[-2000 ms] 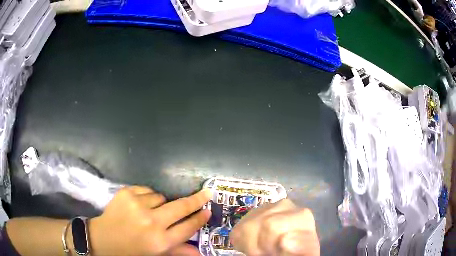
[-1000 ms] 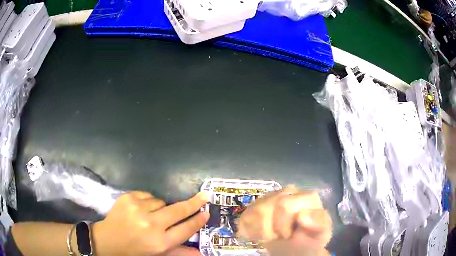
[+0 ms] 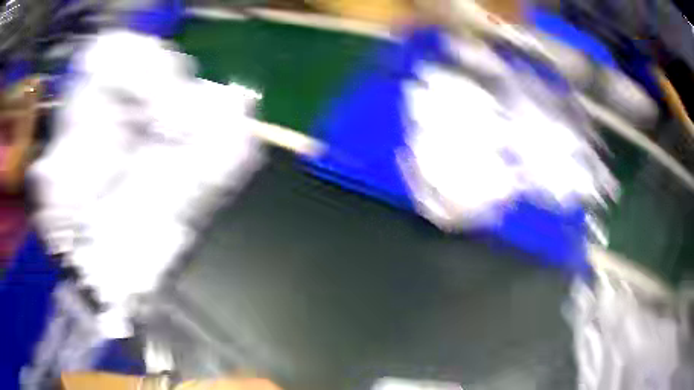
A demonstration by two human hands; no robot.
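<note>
The frame is strongly blurred. A part of my left hand (image 3: 228, 383) shows at the bottom edge, cut off, with a band at the wrist; its fingers are out of the picture. My right hand is not in view. A thin white edge, likely of the power strip housing (image 3: 417, 384), shows at the bottom edge, right of my left hand. The rest of it is cut off. Whether my left hand touches it cannot be seen.
The black mat (image 3: 358, 297) spans the middle. Blurred white units (image 3: 137, 175) are piled left. More white units (image 3: 487, 152) lie on blue sheets (image 3: 365, 129). Bagged items (image 3: 631, 335) lie right. The green conveyor (image 3: 266, 68) runs behind. Blurred skin-coloured shapes show at top and left.
The view has swung up and to the left. The housing and my left hand have dropped to the bottom edge, and my right hand has left the picture.
</note>
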